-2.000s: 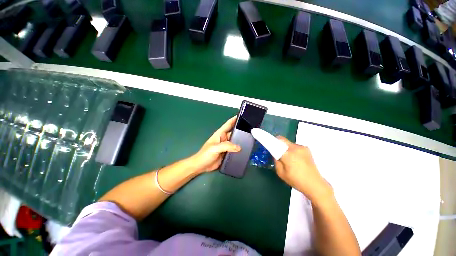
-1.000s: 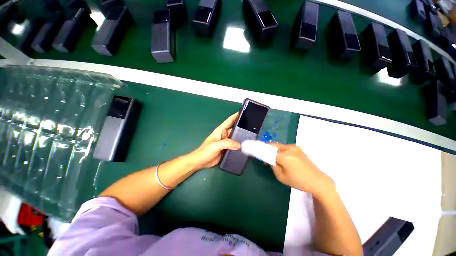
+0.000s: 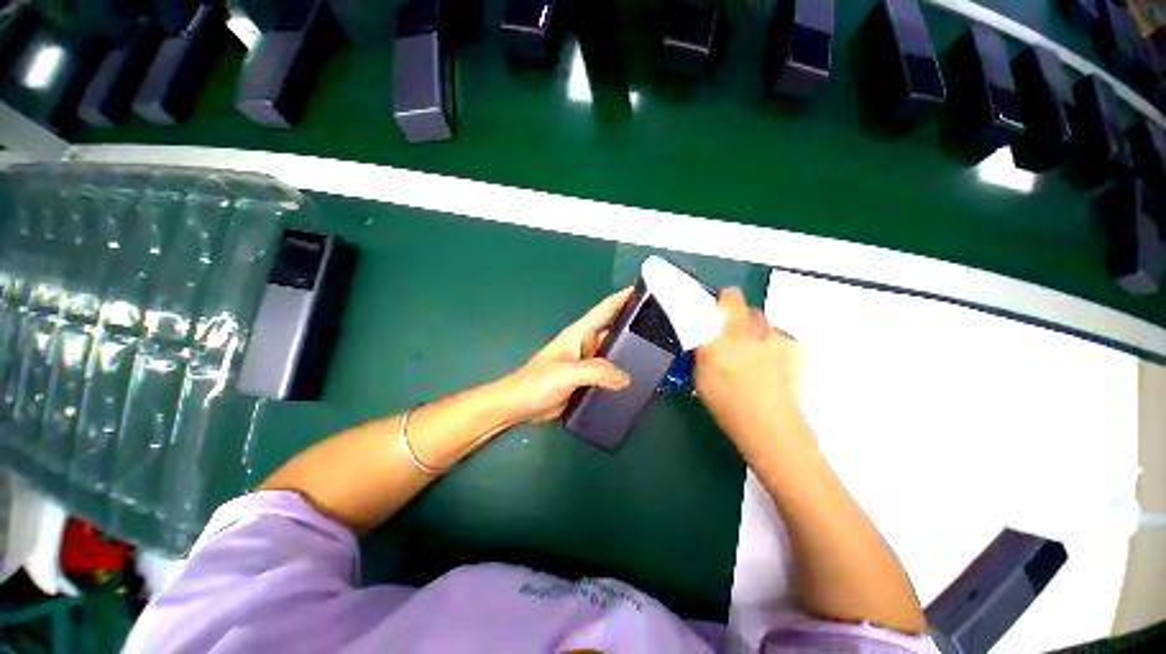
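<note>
My left hand (image 3: 563,372) holds a grey power bank (image 3: 619,392), tilted with its glossy black end away from me. My right hand (image 3: 746,362) holds a white pointed wiping cloth (image 3: 683,302), or a wrapped finger, over the upper end of the black panel. The cloth hides part of the panel. Small blue parts (image 3: 679,372) lie just right of the power bank, partly hidden by my right hand.
A clear ribbed tray (image 3: 122,332) lies at far left, with another power bank (image 3: 285,335) at its edge. A white sheet (image 3: 972,434) is on the right, with a unit (image 3: 1000,590) at its lower edge. Beyond the pale rail (image 3: 512,215), the green conveyor (image 3: 537,147) carries several units.
My right hand has moved the white cloth up from the unit's body to the far end of the black panel. The unit's black end has swung slightly right. Some conveyor units have shifted.
</note>
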